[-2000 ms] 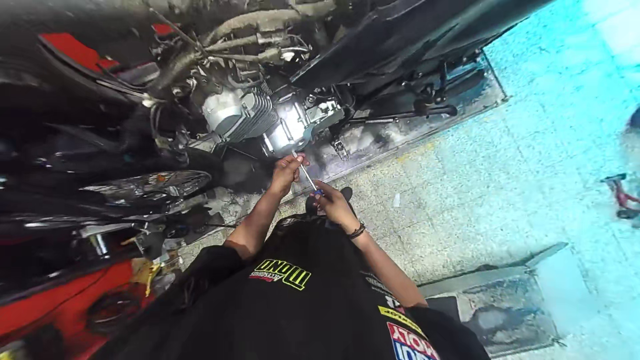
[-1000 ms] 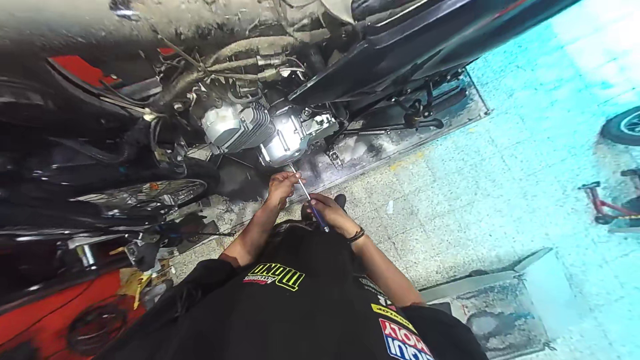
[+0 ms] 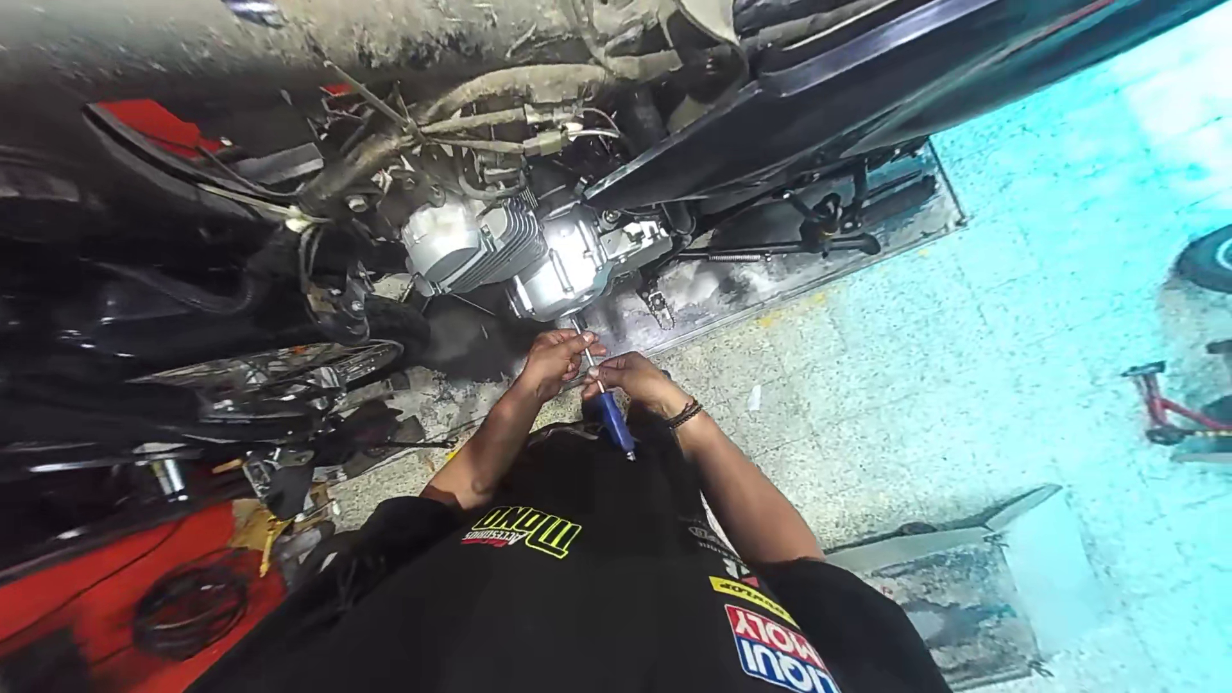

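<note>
My left hand (image 3: 559, 358) pinches the upper shaft of a blue-handled screwdriver (image 3: 615, 423), close below the motorcycle engine's silver side cover (image 3: 566, 265). Lower on the same shaft, the fingers of my right hand (image 3: 635, 380) close around the metal just above the handle. The handle hangs toward my black shirt, outside the palm. The tool's tip reaches the lower edge of the cover; what it touches there is hidden. Left of the cover sits the finned engine cylinder (image 3: 496, 245). A footpeg (image 3: 659, 306) sticks out to the right of the cover.
A spoked wheel (image 3: 356, 361) and dark motorcycle parts lie to the left, above a red surface (image 3: 115, 597) with a coiled black item. A grey tray-like piece (image 3: 962, 597) stands on the speckled floor at lower right. A red metal frame (image 3: 1179, 409) and a tire (image 3: 1208, 258) are at far right.
My right hand has shifted from the screwdriver's handle up onto its shaft, and the blue handle now shows fully below it. My left hand stays near the engine cover.
</note>
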